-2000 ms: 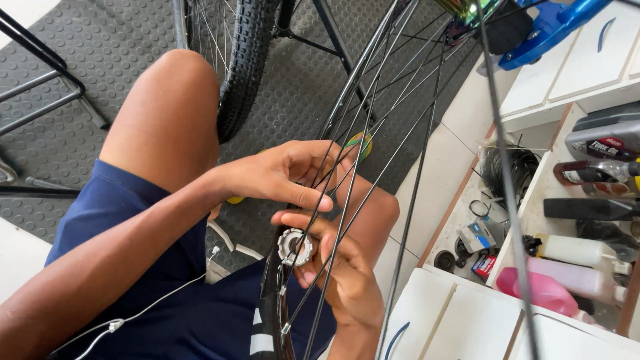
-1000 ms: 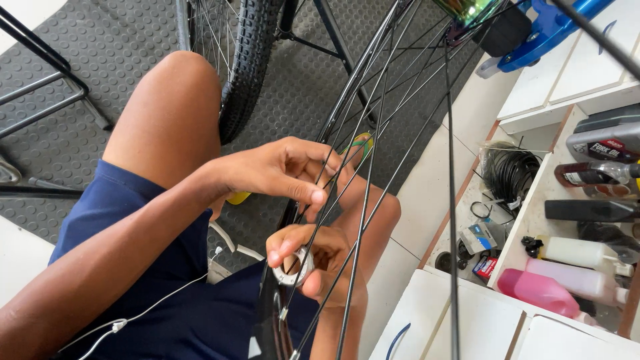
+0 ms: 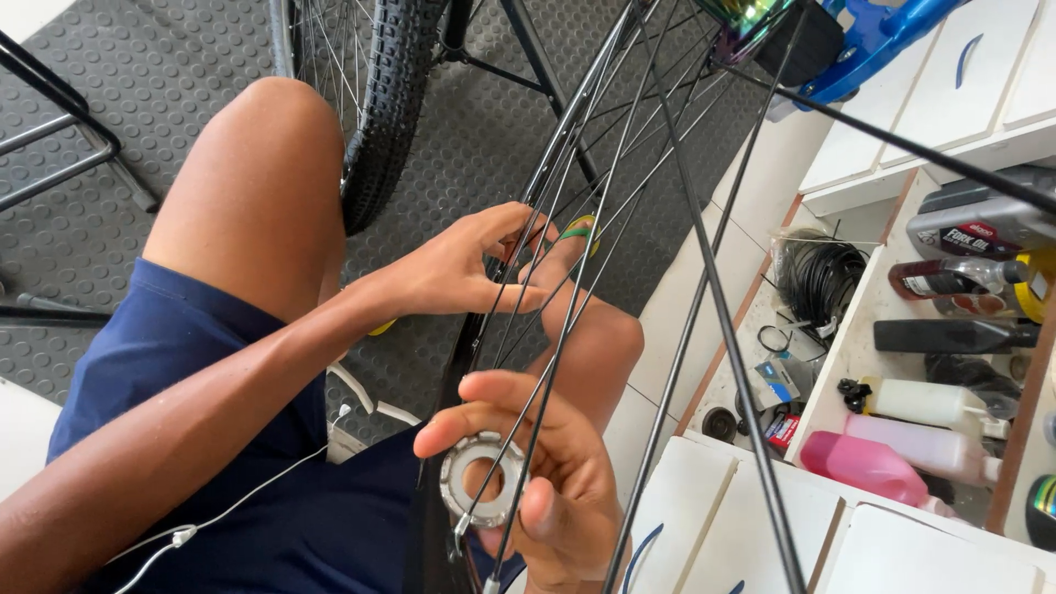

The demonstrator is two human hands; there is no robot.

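A bicycle wheel with black spokes (image 3: pixel 711 272) and a black rim (image 3: pixel 452 388) stands before me, its shiny multicoloured hub (image 3: pixel 747 25) near the top. Low in the view, my right hand (image 3: pixel 561 462) holds a round metal spoke wrench (image 3: pixel 485 478) among the spokes, beside a silver spoke nipple (image 3: pixel 463 523) close to the rim. Farther up, my left hand (image 3: pixel 487 260) is at the rim and spokes, thumb stretched out against a spoke and fingers curled behind; its exact contact is partly hidden.
Another wheel with a knobby tyre (image 3: pixel 396 99) stands behind on the rubber mat (image 3: pixel 223 37). Black metal stand legs (image 3: pixel 62 124) are at the left. At right, an open drawer (image 3: pixel 858 363) holds bottles, coiled black cable (image 3: pixel 821 276) and small packets. A blue bicycle part (image 3: pixel 874 45) sits top right.
The wheel's spokes have shifted past my hands. My right hand keeps the spoke wrench, with its fingers now more spread around it. My left hand has stayed near the same part of the rim.
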